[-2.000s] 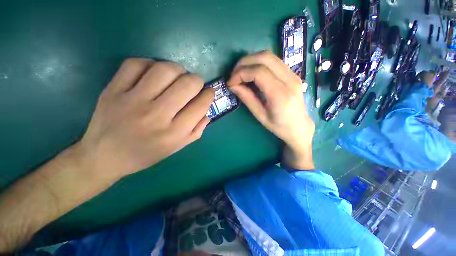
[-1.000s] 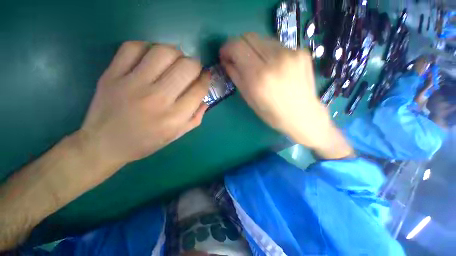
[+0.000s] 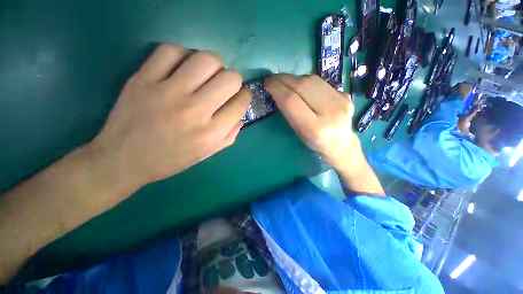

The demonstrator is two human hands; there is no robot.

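Note:
An open phone body (image 3: 258, 105) with a dark rim and a silvery board facing up is between my hands, just above or on the green table. My left hand (image 3: 178, 109) is bare and closed around its left end, hiding that part. My right hand (image 3: 312, 112) is bare, with thumb and fingertips brought together at the upper right edge of the phone body. Whether a small part is between those fingertips cannot be seen.
The green work surface (image 3: 80, 63) carries another open phone body (image 3: 331, 51) upright beyond my right hand. Right of it is a heap of phone bodies (image 3: 393, 69) with white round parts. Another person in a blue smock (image 3: 444, 149) sits at the far right.
My right hand moved up over the phone body, then came back down to its right edge. My left hand stays closed on the phone body. The other person's head has come into view.

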